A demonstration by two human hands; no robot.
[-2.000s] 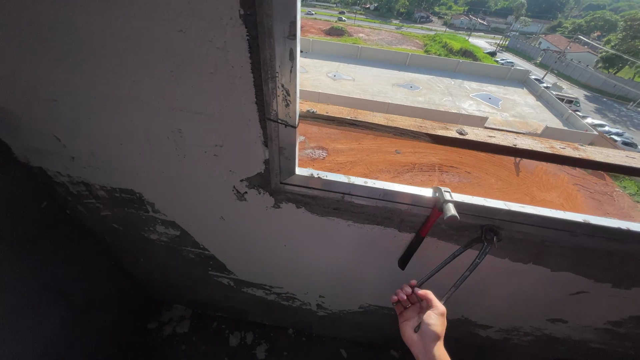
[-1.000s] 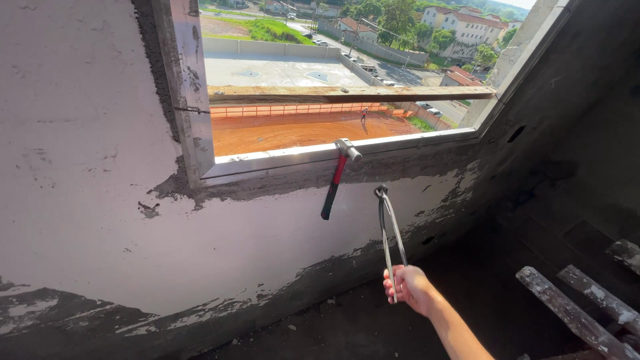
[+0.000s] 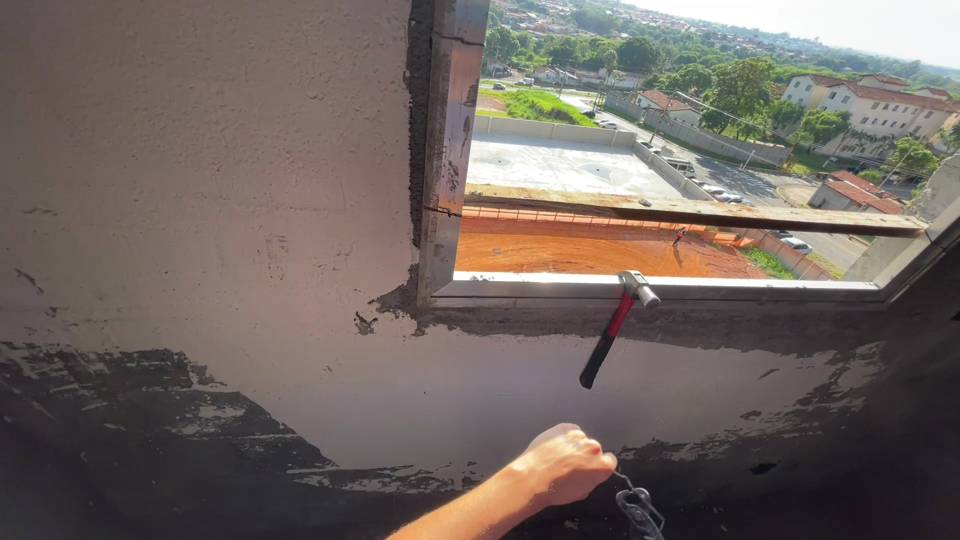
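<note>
My left hand (image 3: 570,466) reaches in from the lower left in the head view, its fingers closed on one end of a thin bent metal wire (image 3: 624,478). Just below and right of it, a dark metal tool head (image 3: 639,513), which looks like that of the pincers, meets the wire at the bottom edge. Its handles are hidden below the frame. A claw hammer (image 3: 616,326) with a red and black handle hangs by its head from the bottom rail of the metal window frame (image 3: 540,285). My right hand is not in view.
A wooden board (image 3: 675,210) spans the window opening. The plastered wall (image 3: 262,225) has rough dark patches below and a small dark hole (image 3: 763,468) at lower right. Far below outside, a person (image 3: 679,235) stands on red earth.
The pincers, earlier held by a hand with their head against the wall below the window, have left that spot. My left hand has come in from the lower left. The hammer still hangs there.
</note>
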